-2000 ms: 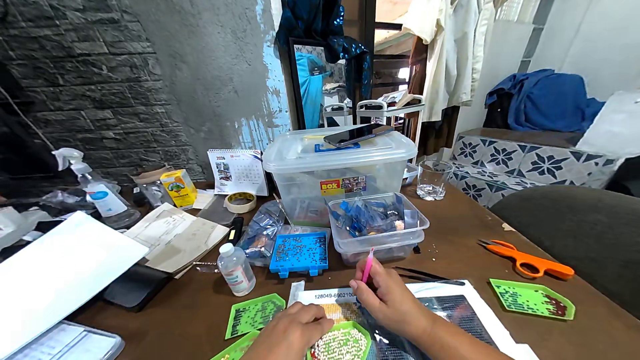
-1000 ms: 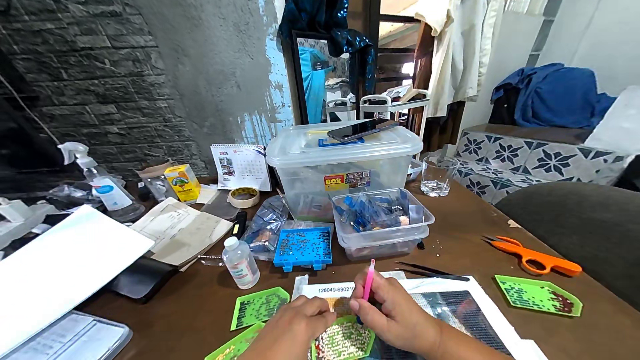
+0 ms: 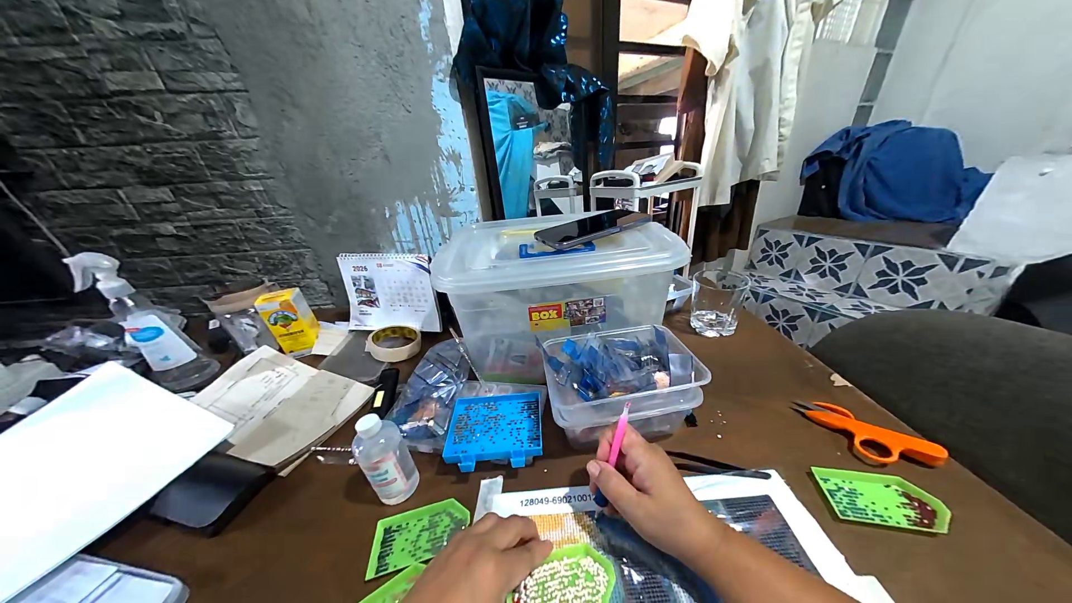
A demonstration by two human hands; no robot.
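A pink drill pen (image 3: 618, 435) is held in my right hand (image 3: 657, 498), its dark blue lower end down at the diamond painting canvas (image 3: 754, 519). My left hand (image 3: 486, 559) rests over the canvas's left part, fingers bent beside a green tray of pale beads (image 3: 569, 578); whether it grips the tray cannot be told. Another green tray with dark beads (image 3: 419, 534) lies left of that hand. Behind the canvas are a blue tray with scattered beads (image 3: 494, 427) and a clear tub of small plastic bags (image 3: 624, 377). Black tweezers (image 3: 720, 466) lie at the canvas's top edge.
Orange-handled snips (image 3: 875, 435) and a green bead tray (image 3: 881, 500) lie at right. A plastic bottle (image 3: 385, 461) stands left of the blue tray. A lidded storage box (image 3: 561, 293) bearing a phone (image 3: 590, 229) stands behind, with a glass (image 3: 718, 303) beside it.
My right hand, still holding the pink pen, has shifted slightly over the canvas. My left hand stays near the tray of pale beads.
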